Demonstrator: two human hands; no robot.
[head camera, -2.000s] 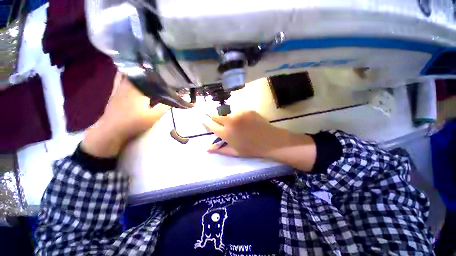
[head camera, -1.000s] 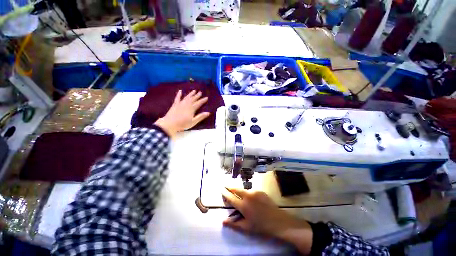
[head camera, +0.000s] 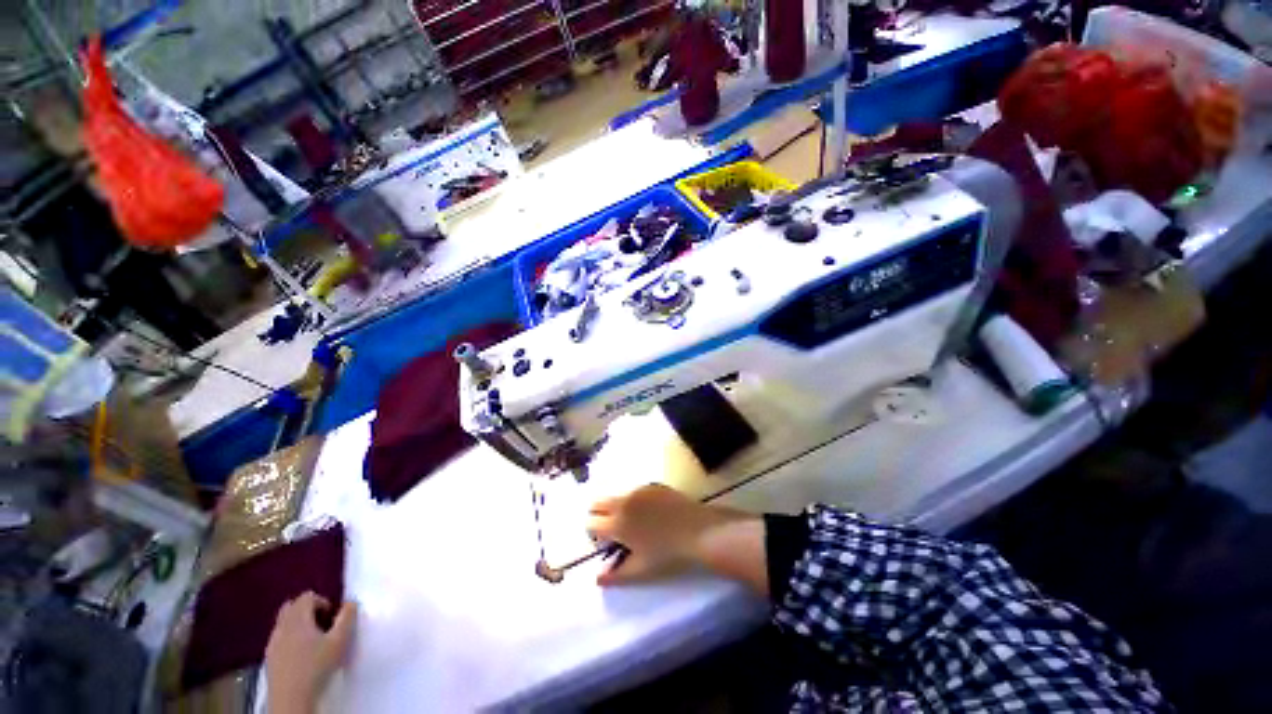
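The white sewing machine (head camera: 725, 314) stands across the table. My right hand (head camera: 656, 537) rests on the bed in front of the needle area (head camera: 558, 460), fingers curled around a small dark tool (head camera: 611, 554), mostly hidden. My left hand (head camera: 307, 649) is at the lower left, partly cut off by the bottom edge. Its thumb and fingertips are apart at the right edge of a maroon panel pile (head camera: 251, 600); no lifted piece shows. A thicker maroon stack (head camera: 419, 419) lies left of the machine head. No fabric shows under the needle.
A dark square pad (head camera: 709, 426) lies on the bed right of the needle. A thread cone (head camera: 1023, 363) stands at the right end. Blue (head camera: 523, 286) and yellow (head camera: 739, 181) bins stand behind. Brown wrapping (head camera: 272, 488) covers the left edge. Orange-red material (head camera: 1116, 119) lies at back right.
The view has turned and tilted. My left hand has moved off the thick maroon stack to the smaller maroon pile at the left. My right hand stays by the needle.
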